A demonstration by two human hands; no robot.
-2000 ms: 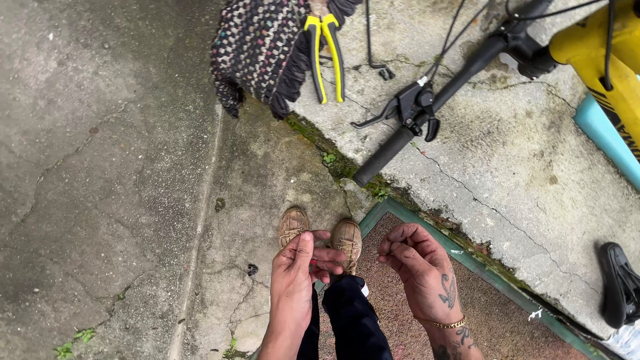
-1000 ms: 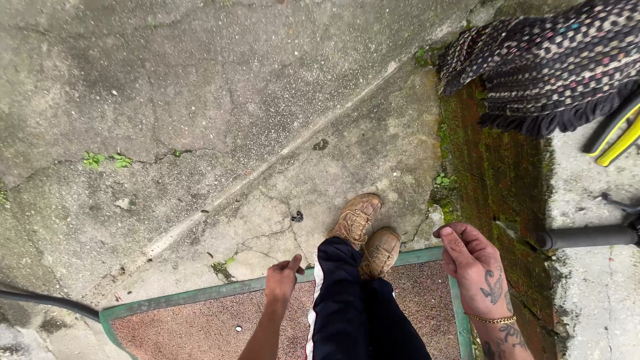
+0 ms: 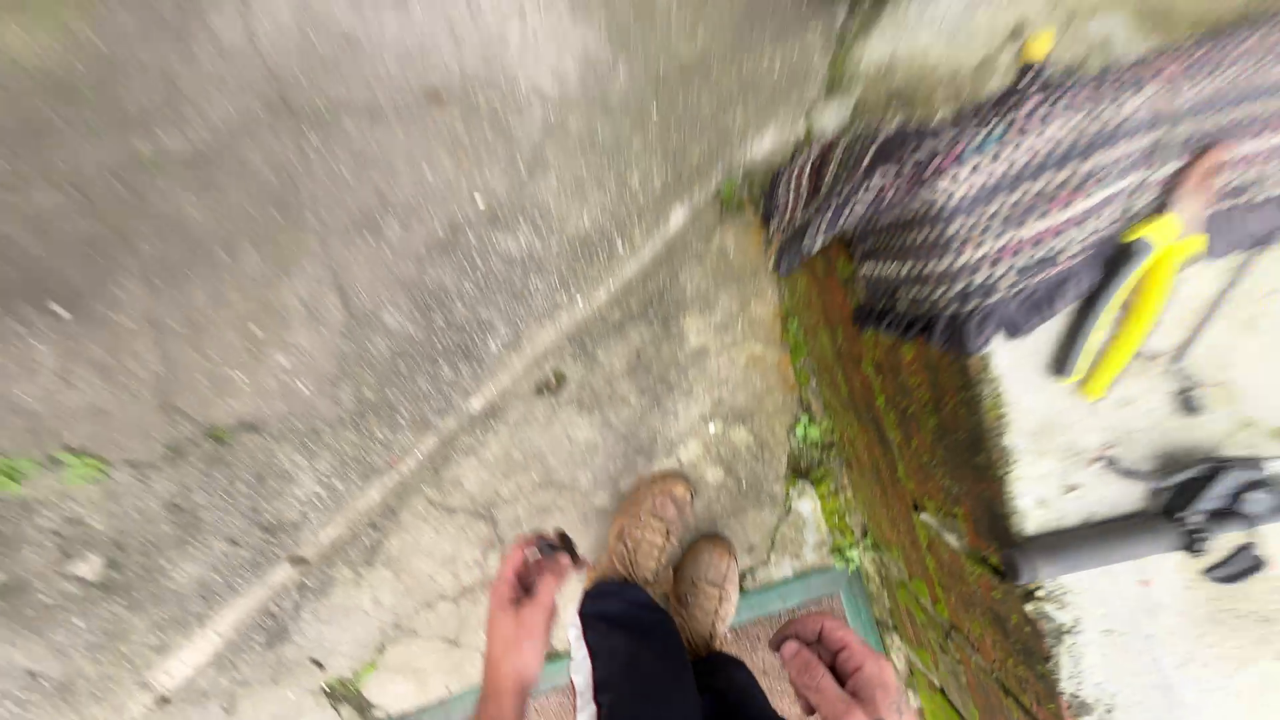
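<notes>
My left hand (image 3: 530,590) is at the lower middle, left of the brown shoes (image 3: 650,525). Its fingers are closed on a small dark object (image 3: 557,546), too blurred to name. My right hand (image 3: 835,660) is low in the view, to the right of the dark trousers, over the green-edged mat (image 3: 862,605). Its fingers are curled with thumb against forefinger; whether something small lies between them cannot be seen.
Yellow-and-black pliers (image 3: 1130,310) lie on a woven fringed cloth (image 3: 1000,190) at upper right. Below them, a bicycle handlebar grip with brake lever (image 3: 1100,545) juts over the ledge. The mossy step edge (image 3: 900,480) runs down the right side. Cracked concrete (image 3: 300,250) spreads across the left.
The view has swung, bringing more of the cloth and pliers back in than one second ago. A small dark object now shows in my left hand's fingers.
</notes>
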